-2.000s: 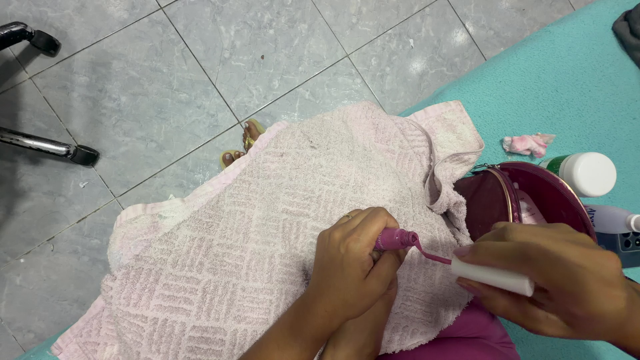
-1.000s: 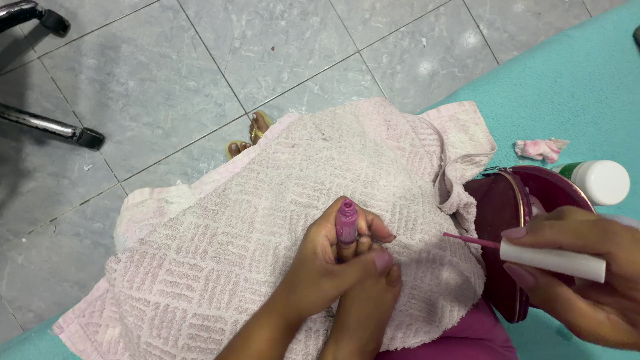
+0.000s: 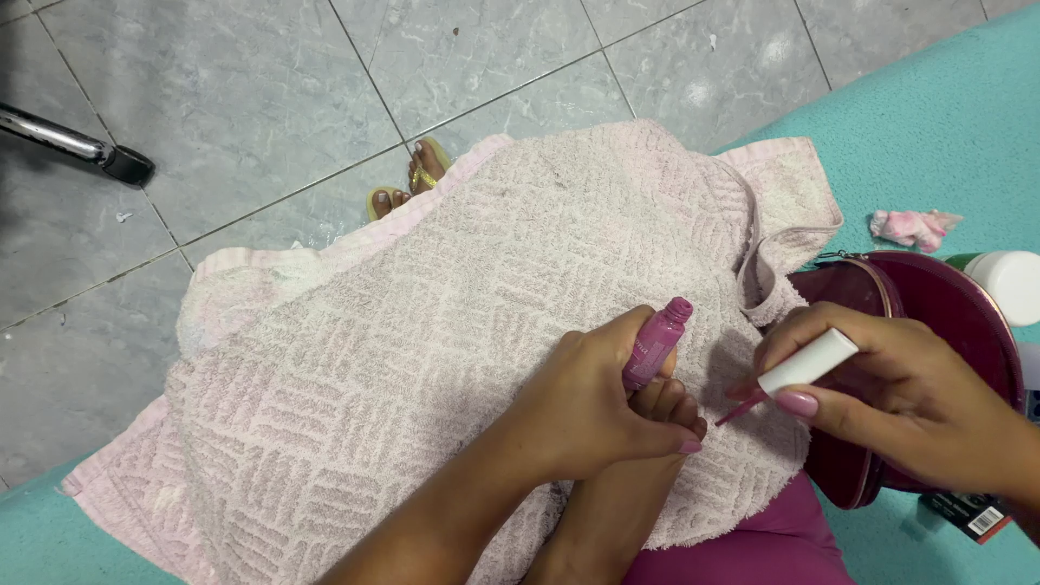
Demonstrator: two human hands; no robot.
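Observation:
My left hand (image 3: 581,398) grips an uncapped bottle of magenta nail polish (image 3: 656,345), its neck pointing up and to the right. The same hand is wrapped around another person's foot or hand (image 3: 668,400), whose small digits show beneath the bottle; which it is I cannot tell. At the right, my right hand (image 3: 902,398) holds the white cap (image 3: 808,362) between thumb and fingers. The cap's polish-coated brush (image 3: 741,408) points down and left, its tip close to the digits. A pale pink textured towel (image 3: 406,349) lies beneath both hands.
A maroon zipped case (image 3: 946,313) stands open behind my right hand, near a white-lidded jar (image 3: 1011,284), a crumpled pink-stained cotton piece (image 3: 914,229) and a small box (image 3: 967,513) on the turquoise cover (image 3: 902,138). Sandaled feet (image 3: 418,175) and a chair leg (image 3: 81,145) show over the tiled floor.
The brush was at the bottle's mouth two seconds ago and apart from it a second ago. Now my right hand has brought it left, close to the digits. The bottle has tilted to the right.

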